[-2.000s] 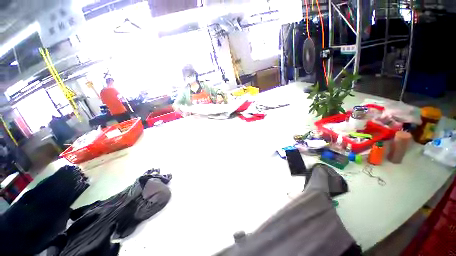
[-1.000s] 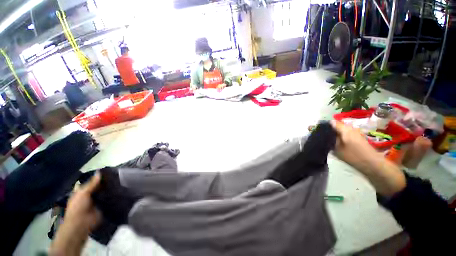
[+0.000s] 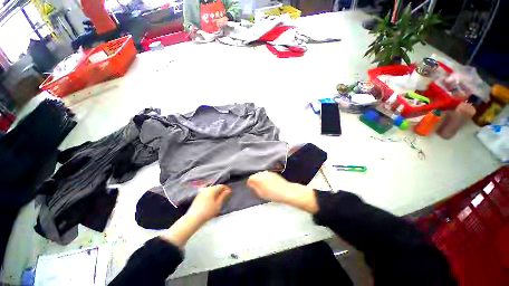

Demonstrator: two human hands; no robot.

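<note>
The grey-and-black polo shirt (image 3: pixel 223 148) lies spread on the white table in front of me, its black sleeve parts out to both sides and its grey body bunched towards the far side. My left hand (image 3: pixel 209 204) and my right hand (image 3: pixel 270 187) are close together at the shirt's near part, both with fingers closed on the grey cloth. My fingertips are partly hidden. The green-handled thread snips (image 3: pixel 350 167) lie on the table right of the shirt.
A second grey-and-black shirt (image 3: pixel 103 167) lies crumpled at left, beside black garments (image 3: pixel 33 139). A phone (image 3: pixel 330 118), green block (image 3: pixel 377 121), orange bottle (image 3: pixel 428 122) and red basket (image 3: pixel 385 84) stand at right. A white sheet (image 3: pixel 66 269) lies near left.
The shirt, held up and stretched between my hands a second ago, now lies on the table. My hands have moved inward and close together. The view has tilted down.
</note>
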